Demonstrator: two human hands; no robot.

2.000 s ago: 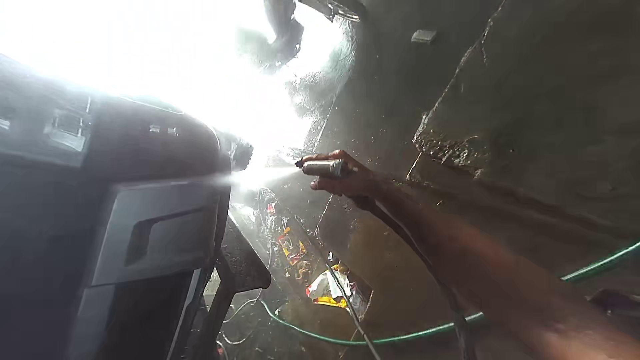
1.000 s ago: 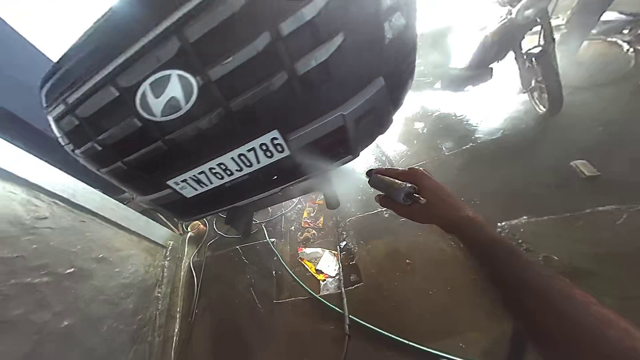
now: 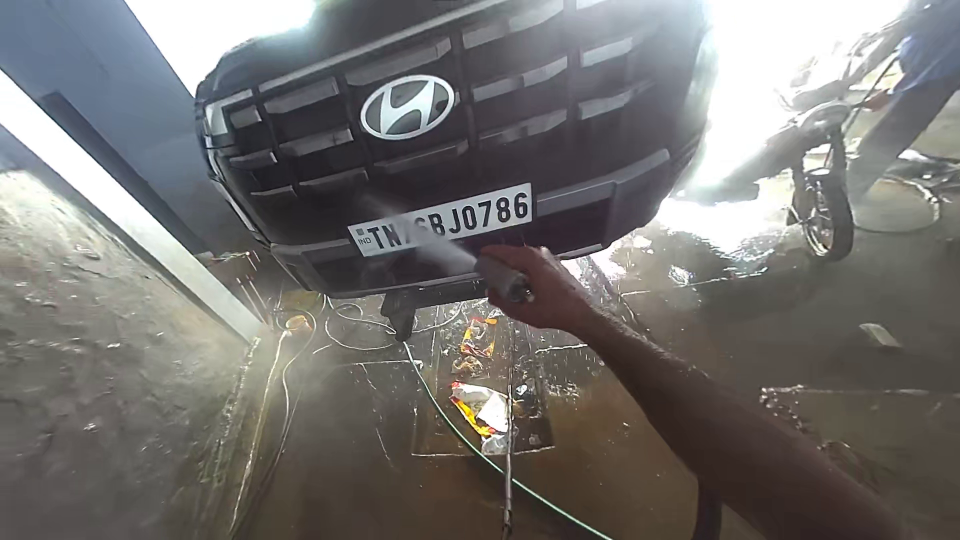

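Observation:
My right hand is closed around a spray gun, held in front of the lower bumper of a dark Hyundai car. A jet of water leaves its nozzle up and to the left, passing over the licence plate toward the car's front grille. The oval maker's badge sits on the grille above the plate. A dark hose shows beneath my forearm. My left hand is not in view.
A green hose and thin cables lie on the wet floor. Crumpled plastic wrappers lie below the bumper. A rough wall runs along the left. A motorcycle and another person's leg are at the right.
The view has swung to the car's front and closer in. The water jet, which struck near the bumper's right part a second ago, now crosses the plate toward the lower left grille.

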